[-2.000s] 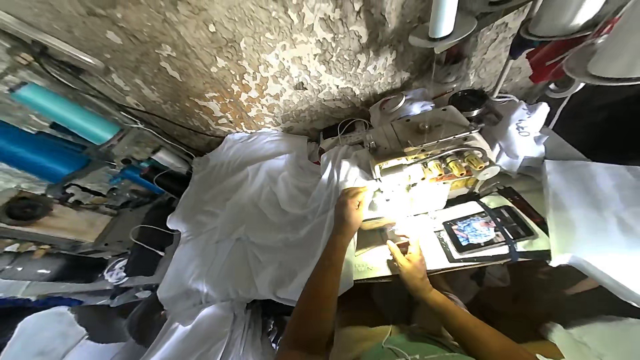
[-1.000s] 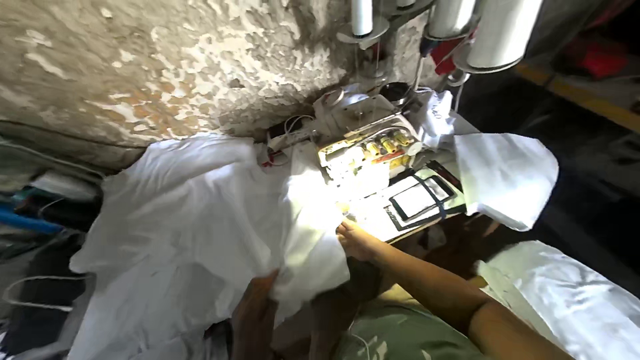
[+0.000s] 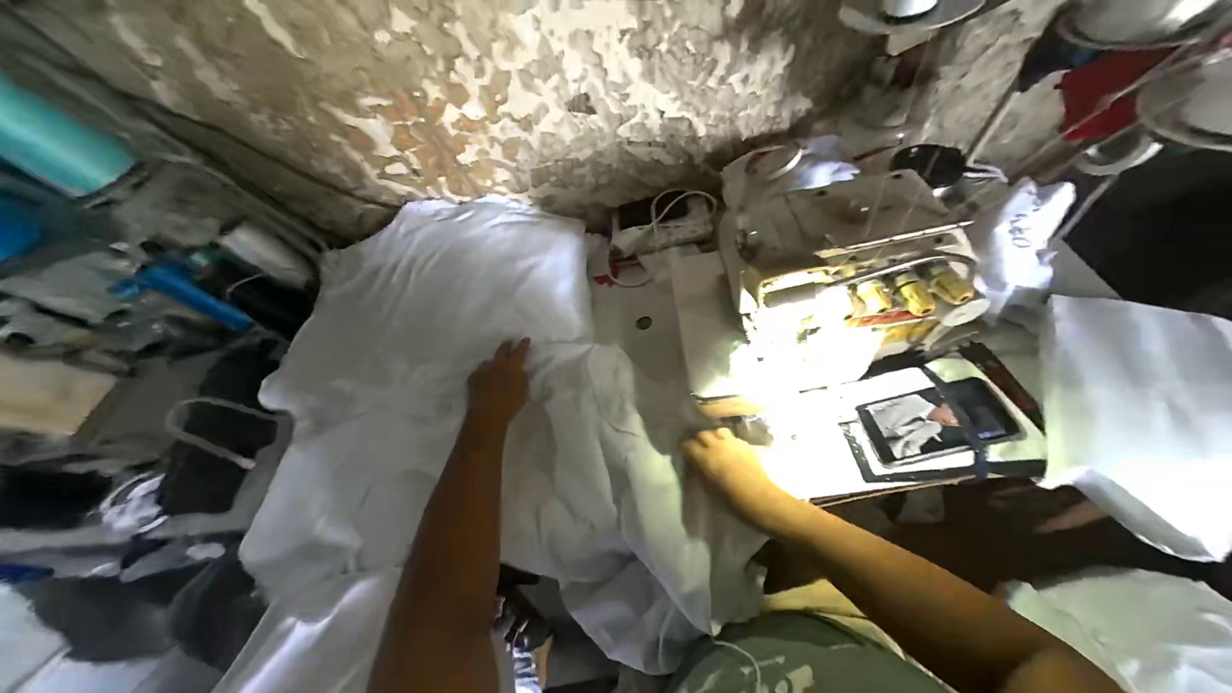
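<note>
White fabric (image 3: 423, 356) lies spread and rumpled over the table left of an overlock sewing machine (image 3: 857, 250). My left hand (image 3: 499, 383) rests on the cloth, away from the machine; whether its fingers grip any of it cannot be told. Near the machine's brightly lit needle area, my right hand (image 3: 727, 462) touches the right edge of the cloth, its fingers bent; whether it pinches the fabric is unclear. Glare hides the needle and presser foot. A phone (image 3: 938, 421) lies under a dark strap on the machine's right side, its screen lit.
A peeling wall (image 3: 577, 106) stands behind the table. Thread cones on stands hang at the upper right. White cloth (image 3: 1136, 414) drapes off the right side. At the left are a teal thread cone (image 3: 58, 135) and another machine's parts. A white cable lies behind the fabric.
My left hand, low at the near part of the cloth a second ago, is now farther forward on it. My right hand stays near the machine. The view has swung left.
</note>
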